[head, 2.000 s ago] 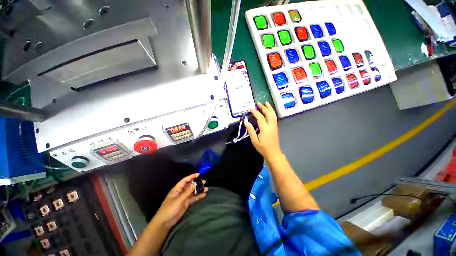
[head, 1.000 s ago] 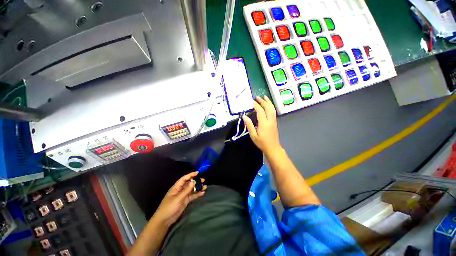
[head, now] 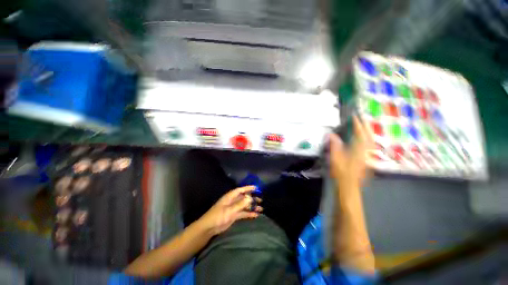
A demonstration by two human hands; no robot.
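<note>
The view is blurred. My left hand (head: 227, 211) holds a small dark watch unit (head: 255, 204) between its fingertips above my lap; its screen cannot be made out. My right hand (head: 351, 158) is raised at the bench edge, between the press panel and the white tray (head: 473, 128), fingers apart. The flat phone-like device is not clearly visible near it. The tray holds rows of watches lit red, green and blue.
The silver press (head: 239, 55) stands ahead, with a red stop button (head: 240, 142) and green buttons on its white panel. A blue box (head: 69, 83) is left of it. The black parts tray (head: 106, 211) is at lower left. A small blue item (head: 252, 181) lies above my left hand.
The view has swung left, so the press and trays appear further right and the blue box shows fully. My left hand still holds the watch. My right hand's fingers now point up beside the tray.
</note>
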